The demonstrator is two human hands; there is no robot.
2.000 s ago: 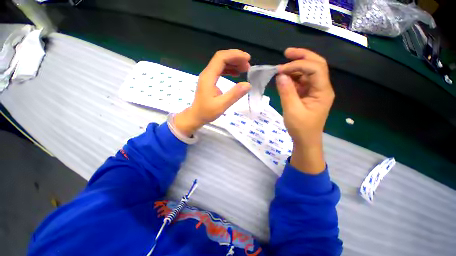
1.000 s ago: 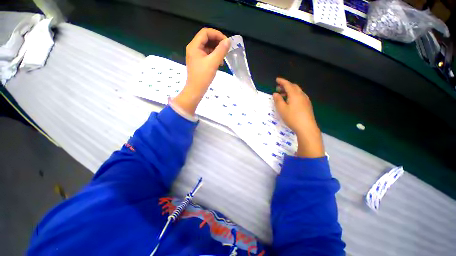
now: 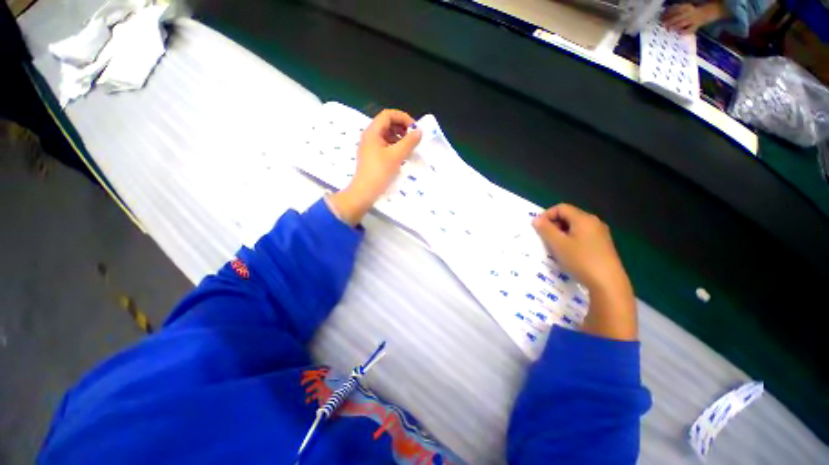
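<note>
A white adhesive sheet (image 3: pixel 473 218) with rows of blue marks lies on the bench between my hands. My left hand (image 3: pixel 386 159) pinches its lifted far edge between thumb and fingers. My right hand (image 3: pixel 586 250) is at the sheet's right far edge, fingers bent with the tips touching it; whether it grips the edge is unclear. Another marked sheet (image 3: pixel 334 132) lies to the left, partly hidden by my left hand and overlapped by the first.
A curved blue-marked strip (image 3: pixel 724 416) lies on the bench (image 3: pixel 400 300) at lower right. White crumpled cloth or paper (image 3: pixel 118 45) is at upper left. A white scrap (image 3: pixel 703 295) is on the green belt. Across it are a marked sheet (image 3: pixel 670 64), another person's hand (image 3: pixel 691 16) and a clear bag (image 3: pixel 780 95).
The narrow strip, first between both hands and then held up by my left hand, no longer stands out. My right hand has come down to the sheet. Another person's hand has appeared across the belt.
</note>
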